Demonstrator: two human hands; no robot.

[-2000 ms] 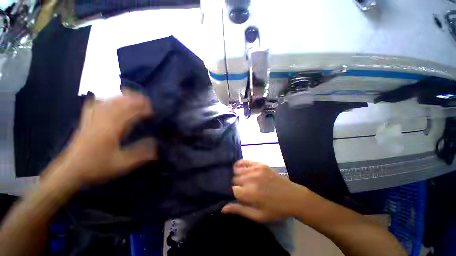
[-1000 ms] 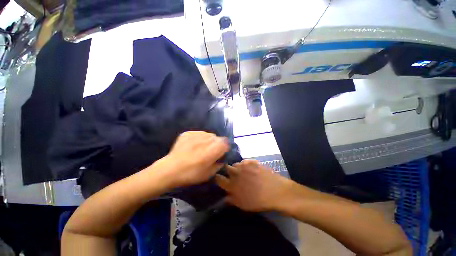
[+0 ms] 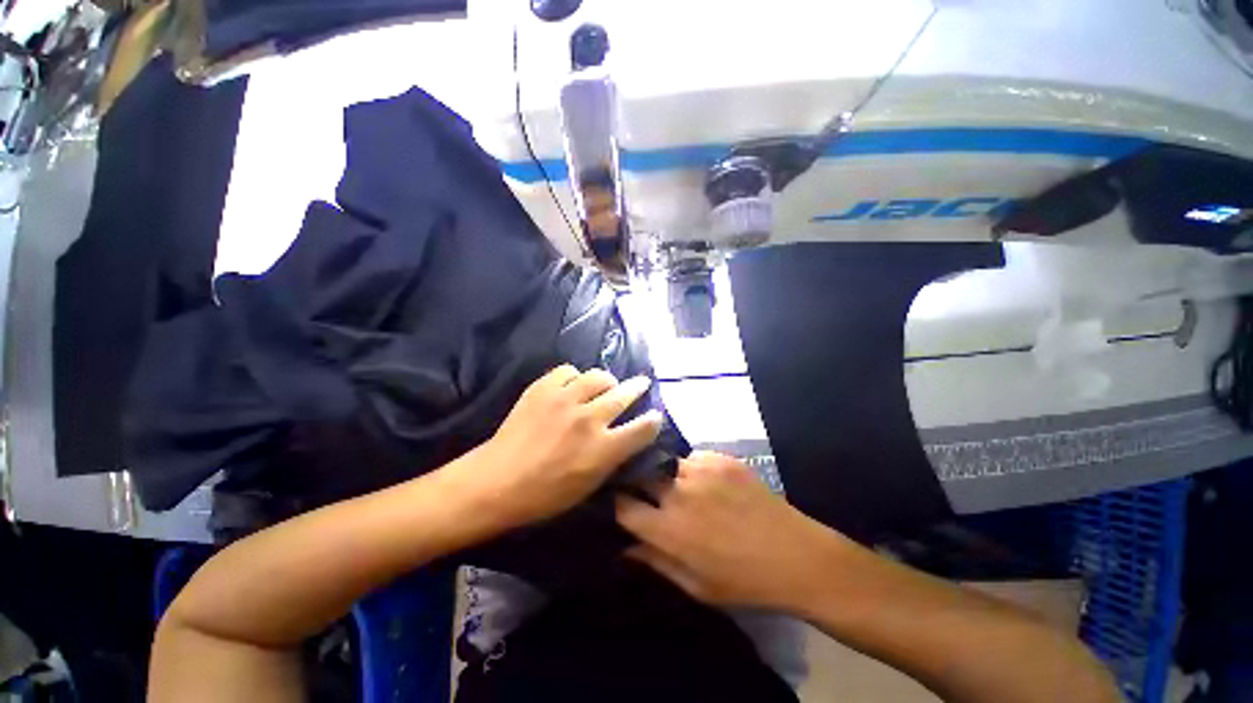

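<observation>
The dark garment being sewn (image 3: 412,302) lies bunched left of the needle and runs down over the table's front edge. Its right edge reaches the presser foot (image 3: 635,275) under the bright lamp. My left hand (image 3: 570,440) grips the cloth's right edge in front of the needle, fingers bent over it. My right hand (image 3: 708,522) pinches the same edge just to the right and lower. The two hands nearly touch. The fingertips of my right hand are partly hidden by cloth.
The white machine head (image 3: 879,83) spans the back right. A dark cut panel (image 3: 825,371) lies right of the needle, another (image 3: 124,247) at far left. A dark folded bundle (image 3: 316,17) lies at the rear. A blue basket (image 3: 1127,563) stands below the table at right.
My left hand has come from the left cloth to the right edge, beside my right hand. Over the last second its fingers shifted slightly on the edge. The camera view has also shifted.
</observation>
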